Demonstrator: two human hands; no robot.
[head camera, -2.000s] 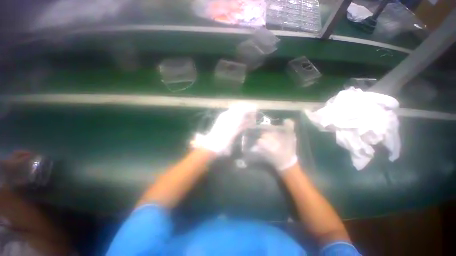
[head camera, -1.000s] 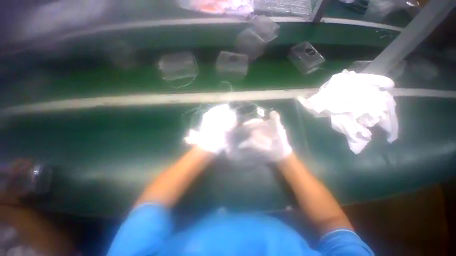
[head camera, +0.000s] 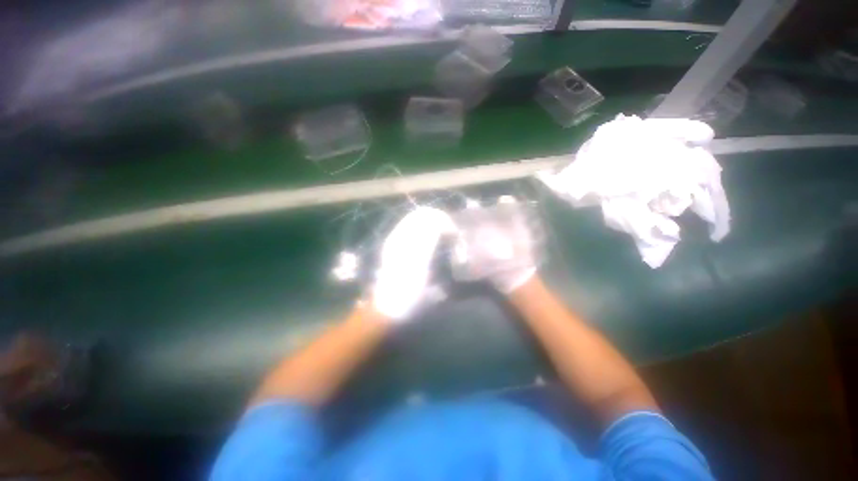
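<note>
A clear plastic box (head camera: 482, 235) is in front of me over the green surface, in my right hand (head camera: 508, 258), which wears a white glove. My left hand (head camera: 410, 263), in an overexposed white glove, is against the left side of the box; its fingers are blurred and I cannot tell what they hold. A loose tangle of thin pale wire leads (head camera: 365, 218) lies behind and left of my left hand. A small bright white end piece (head camera: 346, 266) lies on the surface to its left.
A pale rail (head camera: 282, 199) separates the work surface from the belt. Several clear boxes (head camera: 434, 120) stand on the belt. A crumpled white cloth (head camera: 649, 174) lies right, by a slanted metal post (head camera: 720, 66). A bag with red-orange contents (head camera: 372, 11) is behind. Another person's blurred hand (head camera: 28, 362) is at left.
My right hand has turned and the clear box now shows upright beside my left hand. The white end piece shows apart from my left glove. The view has shifted and tilted slightly.
</note>
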